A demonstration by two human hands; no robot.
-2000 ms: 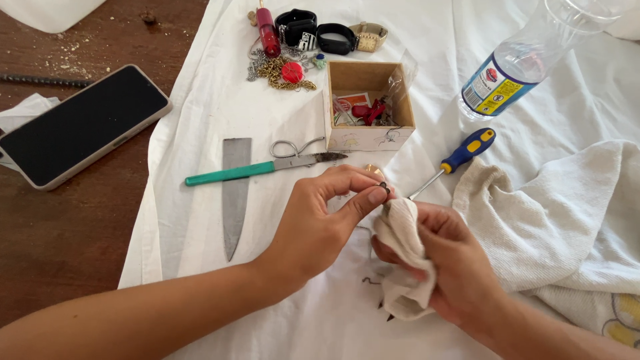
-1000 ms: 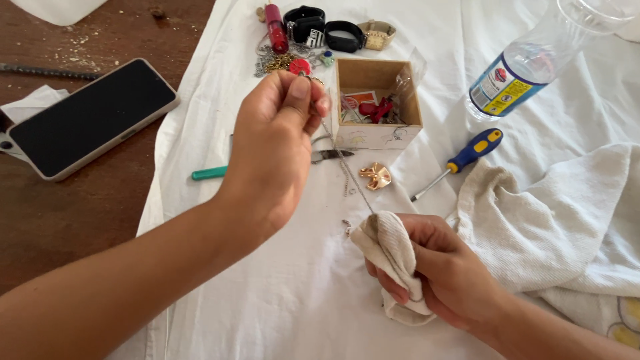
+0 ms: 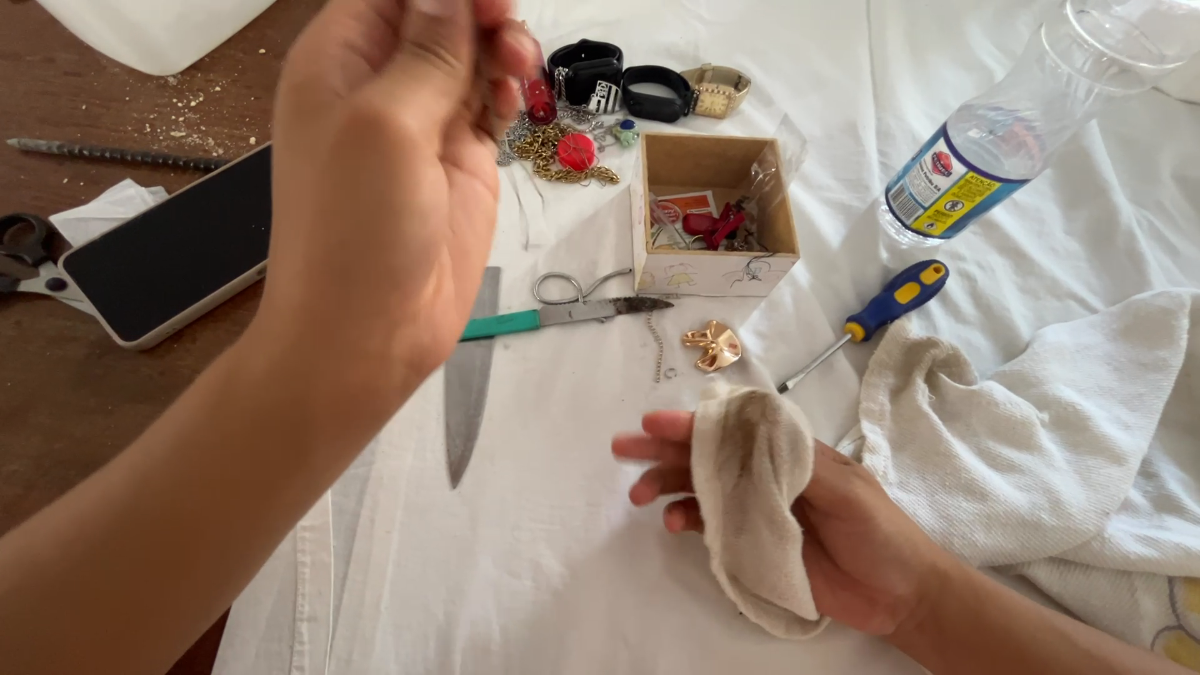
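Note:
My left hand (image 3: 394,178) is raised at the upper left, fingers pinched at the frame's top edge; a thin blurred chain (image 3: 532,211) seems to hang from it, its upper part hidden. Low on the right, my right hand (image 3: 759,506) has spread fingers, with a stained beige cloth (image 3: 755,516) lying over them and the palm. Just above the cloth lie a folded gold-coloured metal piece (image 3: 714,346) and a short fine chain (image 3: 656,347). A green-handled knife (image 3: 506,324) crosses a loose grey blade (image 3: 469,403), beside looped wire (image 3: 560,287).
A small wooden box (image 3: 698,272) holds trinkets. Behind it are wristbands (image 3: 656,94), a gold watch (image 3: 717,91) and tangled chains (image 3: 562,159). To the right are a screwdriver (image 3: 891,300), a plastic bottle (image 3: 984,159) and a larger cloth (image 3: 1031,431); leftward, a phone (image 3: 178,244) and scissors (image 3: 33,262).
My left hand has risen away from the cloth, where it was two seconds ago. The chain stretched between my hands a second ago no longer reaches the cloth. My right fingers have spread.

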